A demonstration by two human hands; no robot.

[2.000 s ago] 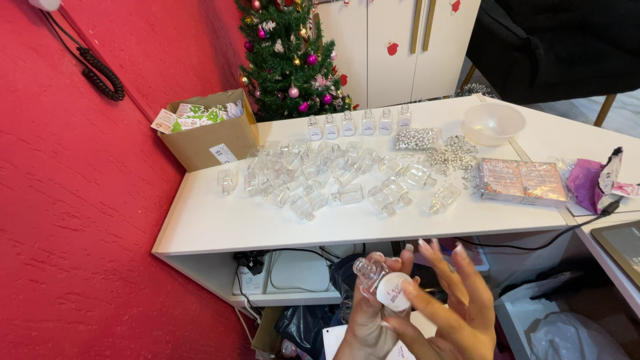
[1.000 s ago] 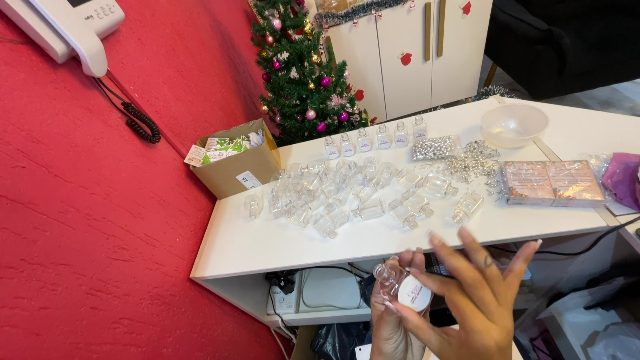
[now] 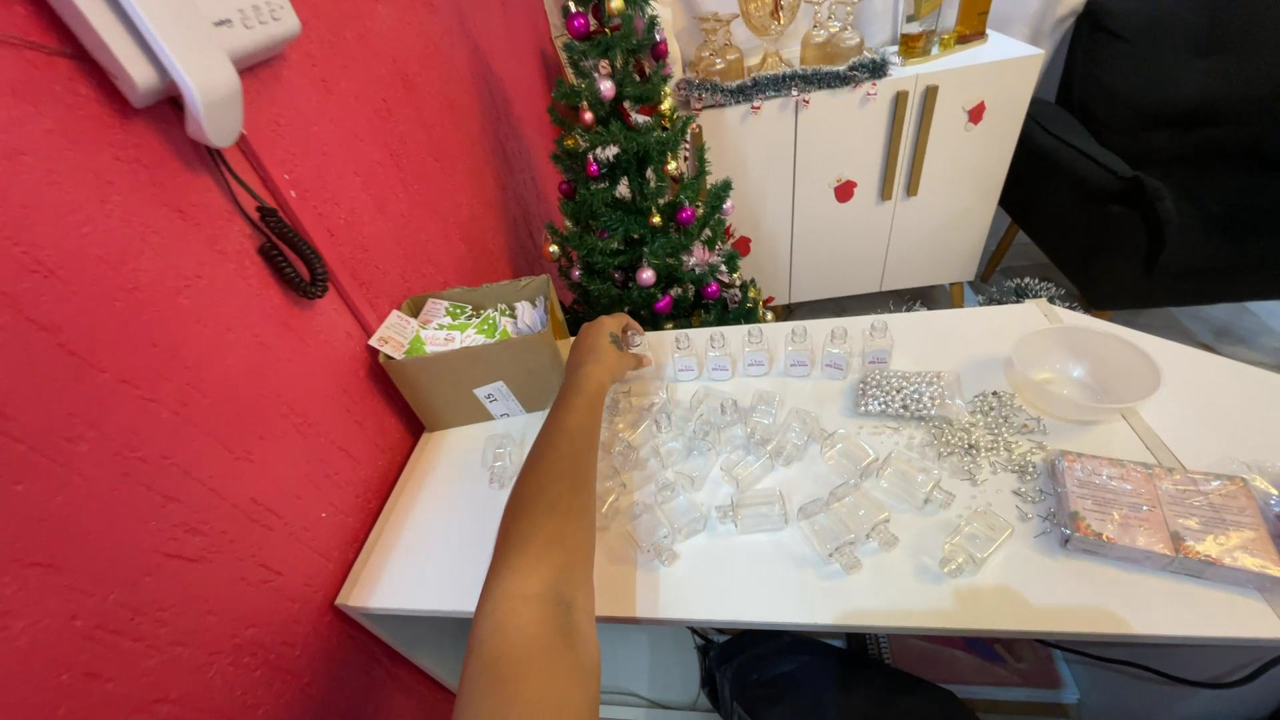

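My left hand reaches to the back edge of the white table and holds a small clear bottle by its upper part. That bottle stands at the left end of a row of upright clear bottles, most with a visible round white label. In front of the row lie many loose clear bottles, tipped on their sides; my forearm hides some of them. One more bottle lies left of my forearm. My right hand is out of view.
A cardboard box of printed tags stands at left. To the right are a bag of silver beads, loose silver pieces, a translucent bowl and wrapped printed packs. A Christmas tree stands behind.
Earlier, both hands were near the table's front with a bottle and a round white label. Now my left hand is at the left end of the row with a bottle, and my right hand has left the view.
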